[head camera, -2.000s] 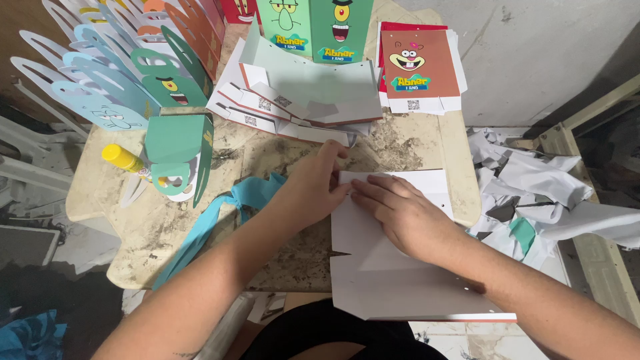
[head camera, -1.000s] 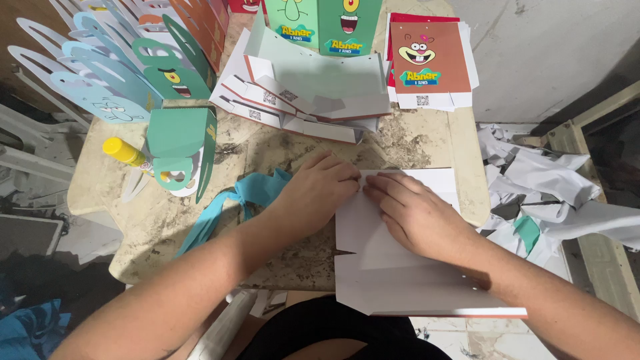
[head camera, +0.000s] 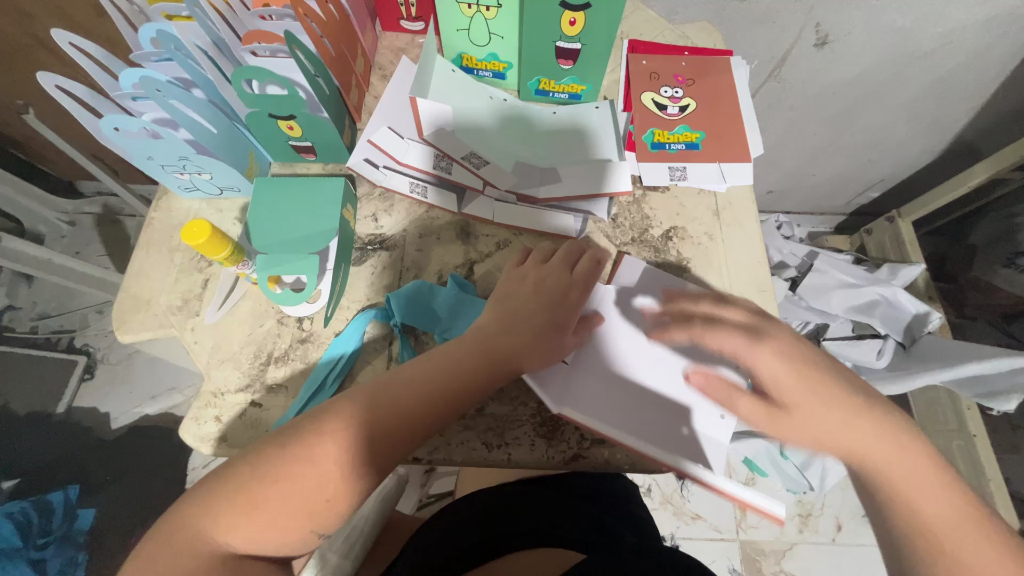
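Observation:
A white card sheet with a brown underside (head camera: 632, 384) lies turned at an angle near the front edge of the table, its long flap raised along the near side. My left hand (head camera: 544, 304) rests at its upper left edge, fingers together; whether it grips the card is hidden. Over the card's right part is my right hand (head camera: 736, 360), blurred, fingers apart, with nothing seen in it. A bunched turquoise cloth strip (head camera: 432, 308) lies left of my left hand. Above both hands, several part-folded white card sheets (head camera: 520, 152) are nested together.
A yellow glue stick (head camera: 212, 242) leans by a green card box (head camera: 296, 216) at the left. Several handled boxes (head camera: 172, 156) stand behind. Printed brown cards (head camera: 692, 96) lie in a stack at the back right of the worn table (head camera: 160, 296). White scraps (head camera: 872, 304) hang beyond the right edge.
The card sheet has turned, its near flap now slanting down to the right. My right hand has moved away from my left and its fingers have spread.

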